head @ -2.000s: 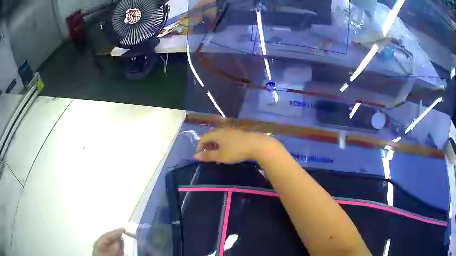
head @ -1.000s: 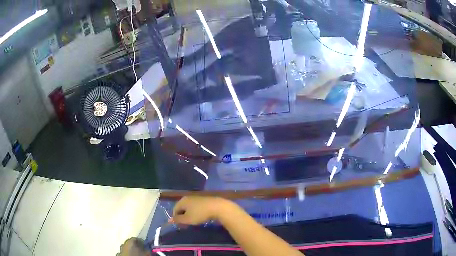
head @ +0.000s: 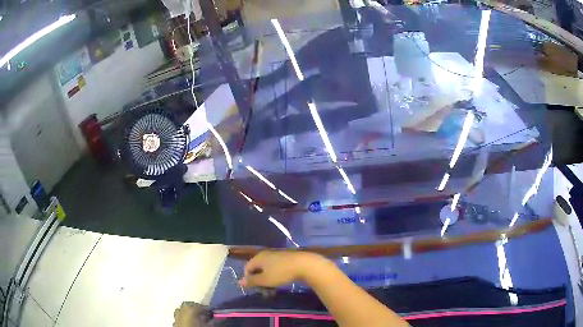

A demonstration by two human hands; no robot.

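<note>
The lower sheet of the sewing template [head: 460, 262] lies bluish and clear in front of me. A black cut panel [head: 473, 300] with a pink edge strip [head: 447, 314] lies on it, cut off by the bottom edge. The clear template lid [head: 409, 153] stands raised behind the brown hinge tape [head: 383, 248]. My right hand [head: 275, 269] is over the sheet's left part, just in front of the tape, fingers curled; whether they hold anything is unclear. My left hand [head: 193, 314] is at the sheet's left edge, blurred and cut off below.
A cream table [head: 128, 274] adjoins on the left. A black fan [head: 152, 142] and a red object [head: 94, 137] stand beyond it. Through the lid show a dark rectangle [head: 406, 218] and a white round object [head: 450, 214]. A dark-centred item [head: 564, 205] lies at the right.
The view has tilted up, so more of the raised lid and room shows and less of the black panel. My right hand stays near the hinge tape's left end; my left hand stays near the sheet's left edge.
</note>
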